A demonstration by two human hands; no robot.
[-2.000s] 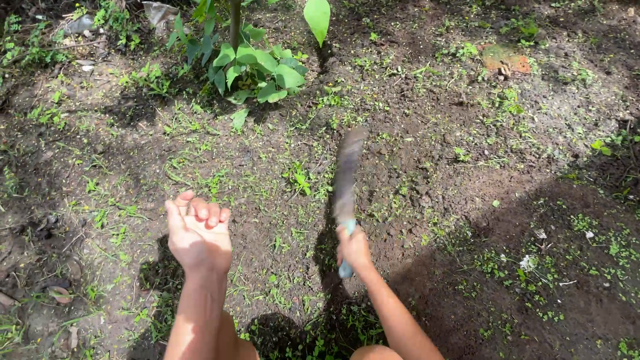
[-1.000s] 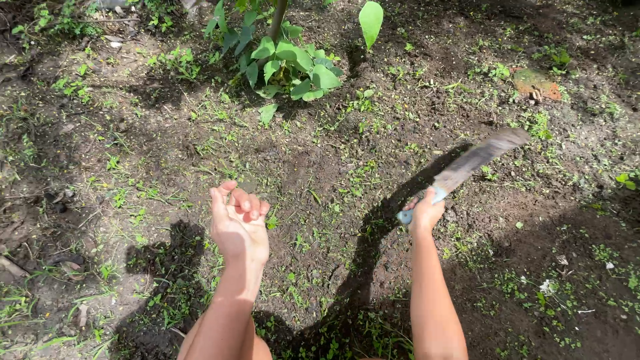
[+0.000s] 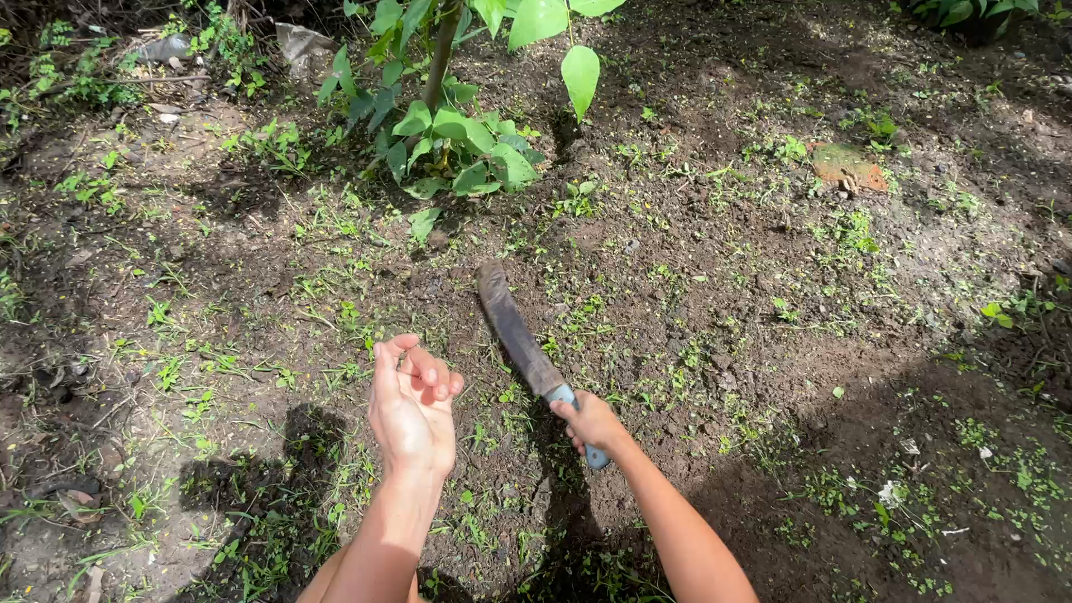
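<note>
My right hand (image 3: 593,421) grips the pale blue handle of a machete (image 3: 521,339), right of the middle. Its dark, worn blade points up and to the left, low over or against the soil; which of the two I cannot tell. To the left of it, my left hand (image 3: 416,406) is raised palm up with curled fingers and holds nothing. Small green weeds (image 3: 578,322) grow in the brown soil around the blade.
A leafy plant (image 3: 469,142) with a thin stem stands beyond the blade tip. A reddish, mossy slab (image 3: 847,167) lies at the upper right. Plastic scraps (image 3: 301,43) and a grey stone-like object (image 3: 165,48) are at the upper left.
The machete in my right hand has swung from pointing up and right to pointing up and left. My left hand stays raised and empty.
</note>
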